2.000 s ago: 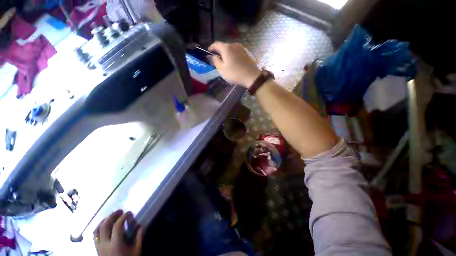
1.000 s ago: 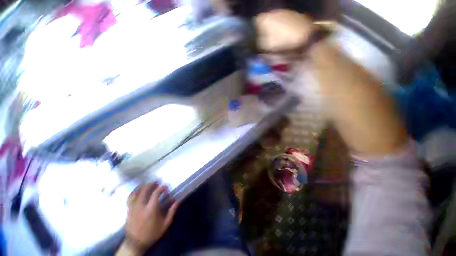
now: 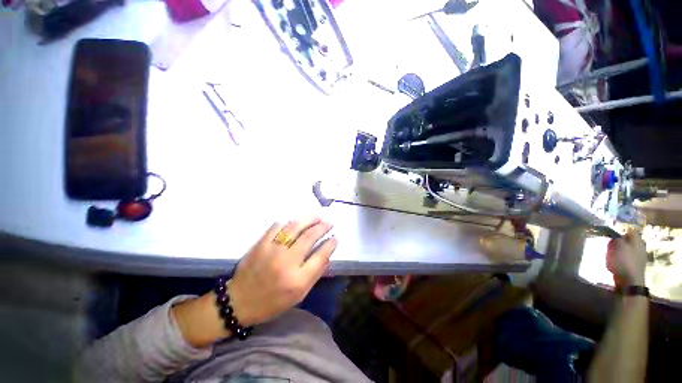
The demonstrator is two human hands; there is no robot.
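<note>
The sewing machine head (image 3: pixel 553 176) lies across the right side, its dark open end (image 3: pixel 456 123) facing me. My left hand (image 3: pixel 288 258), with a ring and a beaded bracelet, rests at the table's front edge with fingers curled; something small and greyish shows at the fingertips, too unclear to name. My right hand (image 3: pixel 627 258) is small and blurred at the far right, by the machine's far end; what its fingers hold cannot be told. A long thin rod (image 3: pixel 419 213) with a pale wider end lies below the machine.
A phone (image 3: pixel 108 120) with a red-and-black charm (image 3: pixel 133 209) lies left on the white table (image 3: pixel 187 258). Thin metal snips (image 3: pixel 223 112) lie right of it. A loose pale oval cover (image 3: pixel 310 37) is at the back. A blue-tipped bottle (image 3: pixel 532 251) stands near the right front edge.
The view has swung left, bringing the phone, snips and the machine's open end into sight. My right hand now shows smaller, at the far right. My left hand stays at the front edge.
</note>
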